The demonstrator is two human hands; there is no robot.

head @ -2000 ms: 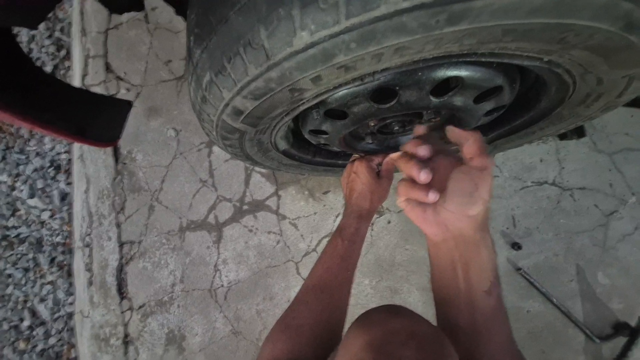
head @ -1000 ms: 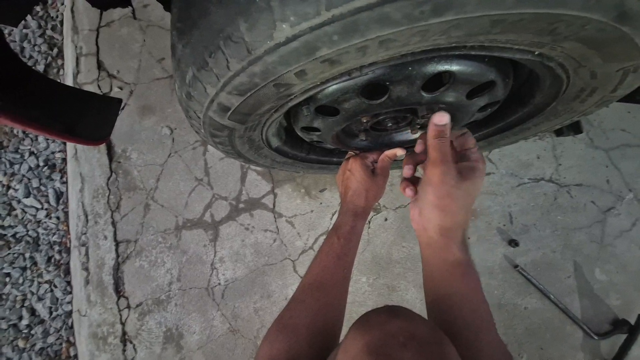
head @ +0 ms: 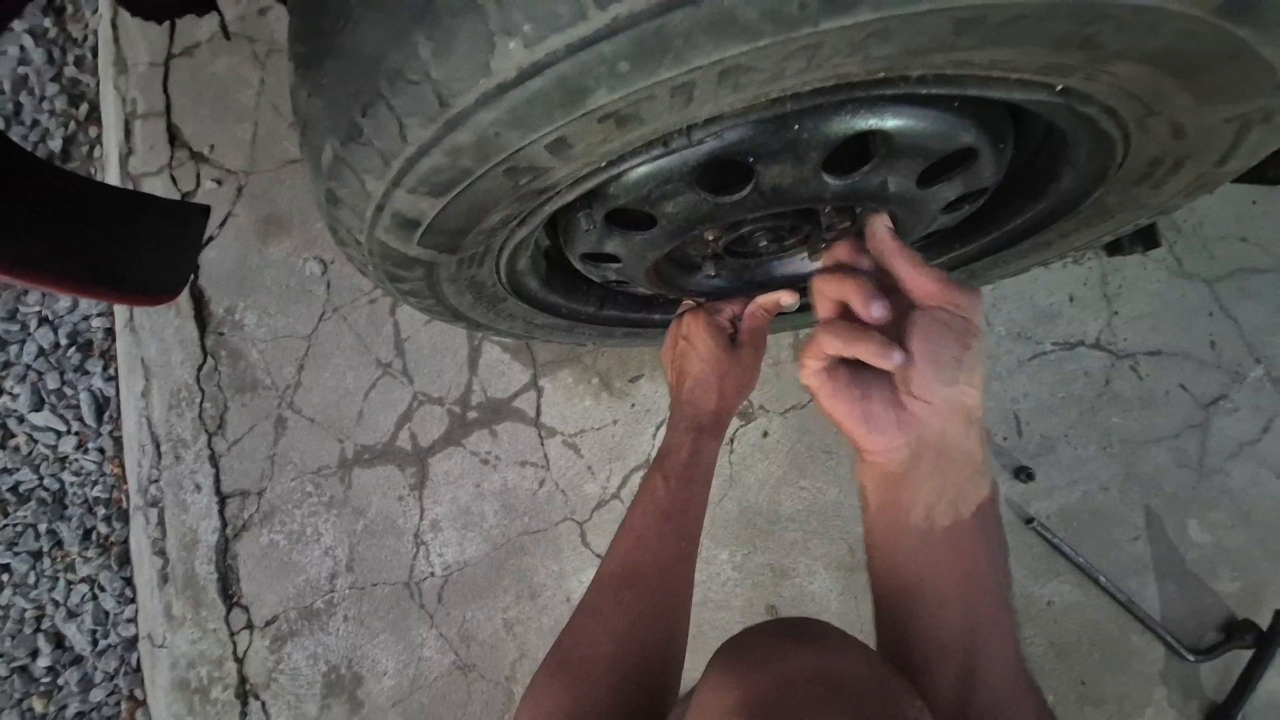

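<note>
A car tire (head: 450, 130) on a black steel wheel rim (head: 780, 150) fills the upper part of the head view. At the rim's lower edge is my left hand (head: 715, 360), its fingers curled behind the edge and the thumb lying along it. My right hand (head: 890, 340) reaches to the rim's centre, with thumb and forefinger at a wheel stud (head: 838, 222) right of the hub (head: 768, 238). Its other fingers are curled. Whether a nut is between the fingertips cannot be made out.
On the cracked concrete (head: 420, 530) at the lower right lie a small dark round part (head: 1023, 473) and a bent metal bar (head: 1110, 590). A dark panel with a red edge (head: 100, 230) juts in at left, over grey gravel (head: 60, 500). My knee (head: 800, 670) is at the bottom.
My right hand has moved up onto the wheel's centre, its thumb now at the stud. My left hand stays at the rim's lower edge.
</note>
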